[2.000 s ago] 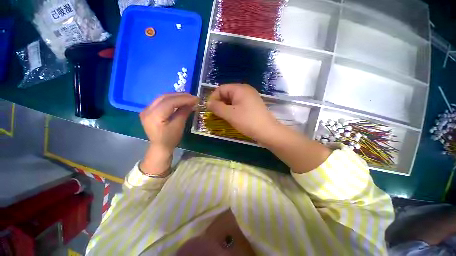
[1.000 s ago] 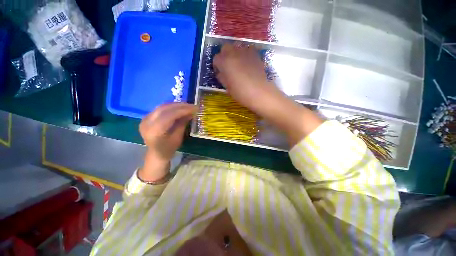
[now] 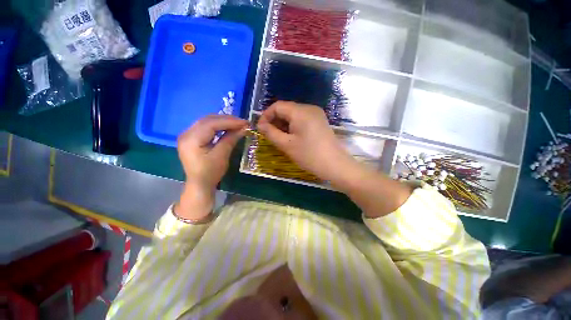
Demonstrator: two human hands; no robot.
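Observation:
My left hand (image 3: 203, 150) has its thumb and fingers pinched together beside the left wall of the white divided tray (image 3: 401, 106). What it pinches is too small to make out. My right hand (image 3: 300, 134) is pinched close to the left fingertips, above the yellow wires (image 3: 275, 161); any wire in it is too small to tell. Black wires (image 3: 297, 84) lie in the compartment beyond and red wires (image 3: 310, 31) in the far one. Finished harnesses (image 3: 447, 178) with white heads lie in the near right compartment. White housings (image 3: 226, 103) lie loose in the blue tray (image 3: 188, 87).
An orange ring (image 3: 189, 47) lies in the blue tray. A black device (image 3: 108, 112) stands left of it, near a bag of housings (image 3: 81, 34) and a small clear bag (image 3: 42, 81). More wired connectors (image 3: 551, 164) lie far right. Part of another person (image 3: 532, 281) shows lower right.
My right hand has moved from the black wire compartment back towards me, to my left fingertips. My left hand has stayed nearly in place, still pinched.

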